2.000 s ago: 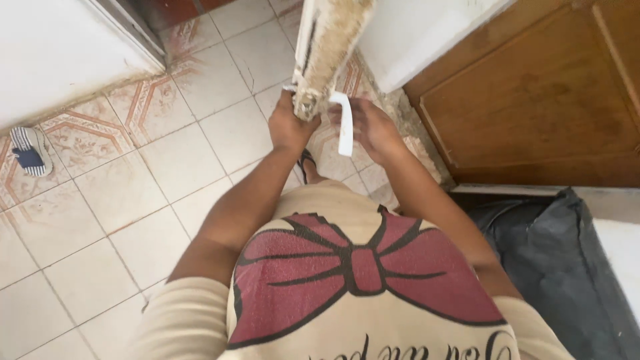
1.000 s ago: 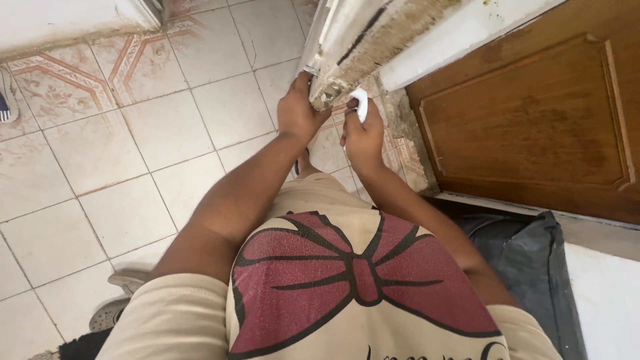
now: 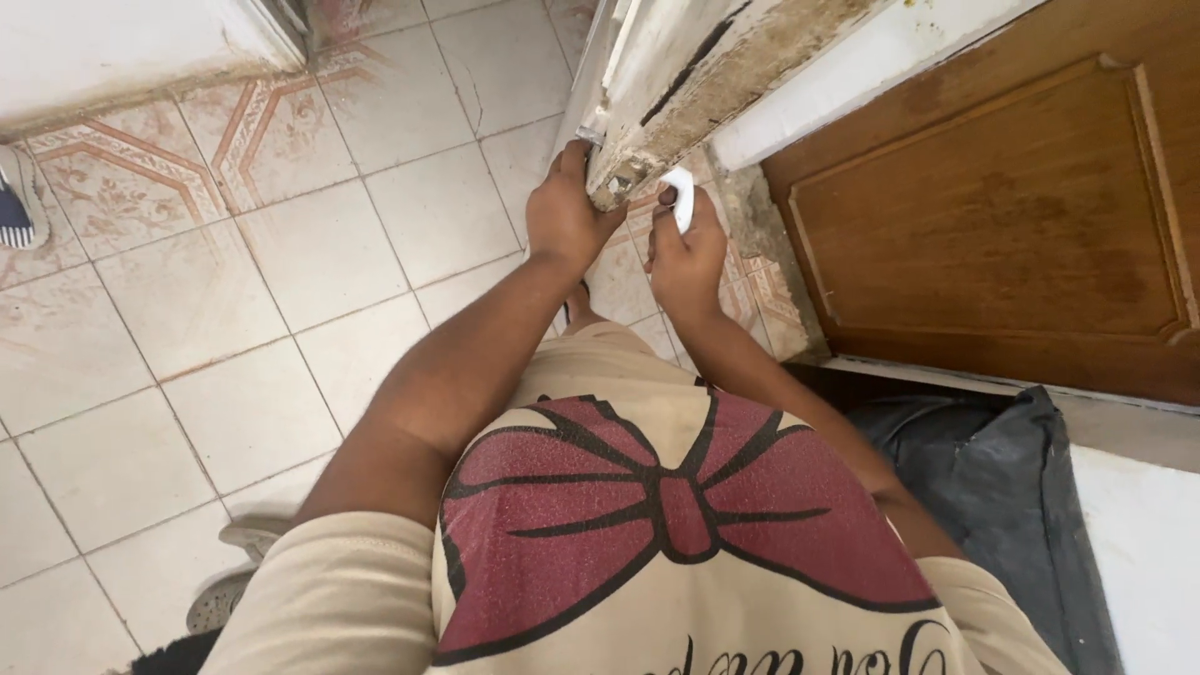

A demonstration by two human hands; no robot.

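Observation:
My left hand [image 3: 570, 208] grips the near end of a worn, chipped white wooden post or door edge [image 3: 694, 103], its fingers on the left side beside a small metal fitting [image 3: 590, 134]. The thumb lies under the broken end. Just right of that end, my right hand [image 3: 689, 248] pinches a curved white strip [image 3: 683, 199] between thumb and fingers. The strip's upper tip is close to the post; whether they touch I cannot tell. What the strip is made of is unclear.
A brown panelled wooden door [image 3: 994, 206] stands at the right, with a black bag or cover [image 3: 984, 478] below it. A striped shoe [image 3: 17, 202] lies at the far left, and grey footwear [image 3: 217, 600] at the lower left. White floor tiles [image 3: 216, 281] run underneath.
My right hand has closed in on the white strip, which hung long and loose two seconds ago and now shows shorter. My left hand stays at the post's end.

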